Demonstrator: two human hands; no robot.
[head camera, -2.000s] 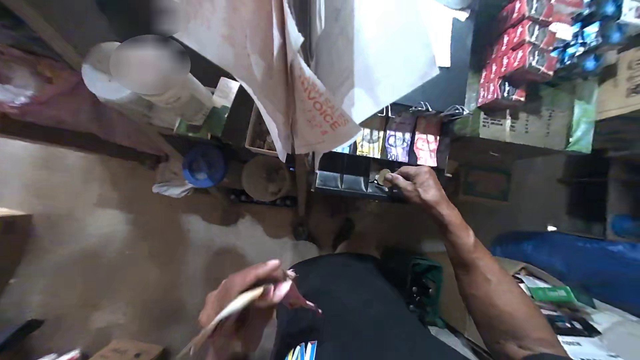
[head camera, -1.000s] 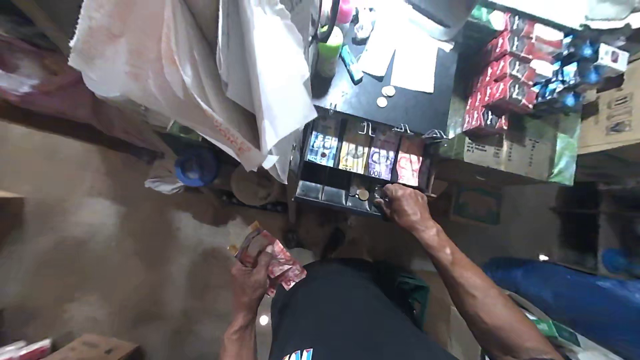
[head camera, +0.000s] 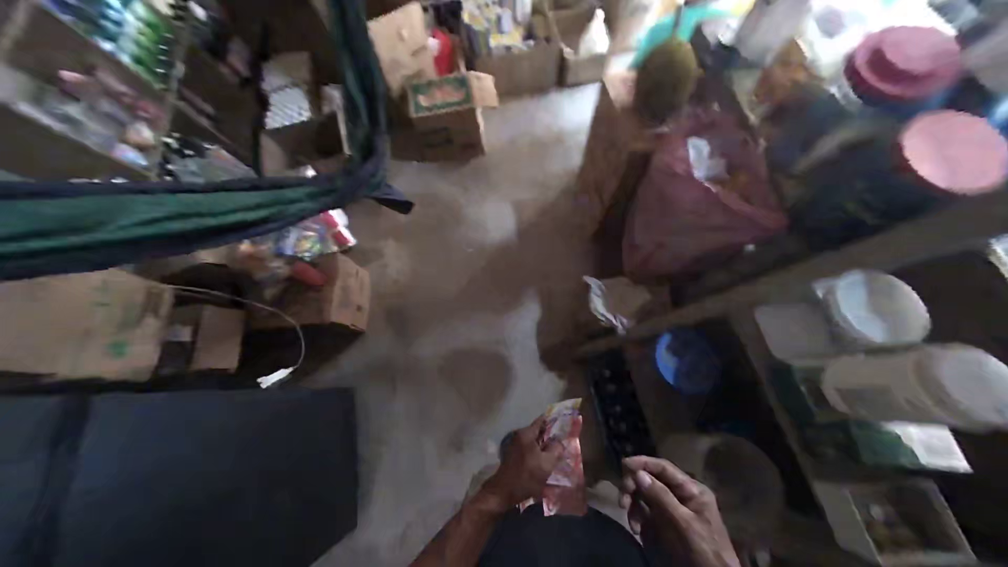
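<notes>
My left hand (head camera: 529, 463) grips several reddish banknotes (head camera: 565, 465), held upright low in the middle of the view, with a yellowish note at their top. Close by on the right is my right hand (head camera: 669, 504), its fingers curled and thumb near the index fingertip. Whether something small sits between those fingers cannot be told. Beyond the right hand a dark crate or rack (head camera: 620, 402) stands on the floor. The cash drawer is out of view.
Cardboard boxes (head camera: 346, 293) stand on the left beside a dark flat surface (head camera: 213, 472). Green cloth (head camera: 173, 224) hangs across the upper left. At right are a pink plastic bag (head camera: 693, 205), a blue container (head camera: 687, 361) and white tubs (head camera: 878, 307) along a wooden shelf.
The view has swung far to the left, away from the cash drawer. My right hand has left the drawer's coin compartments and is now beside my left hand, which still holds the banknotes.
</notes>
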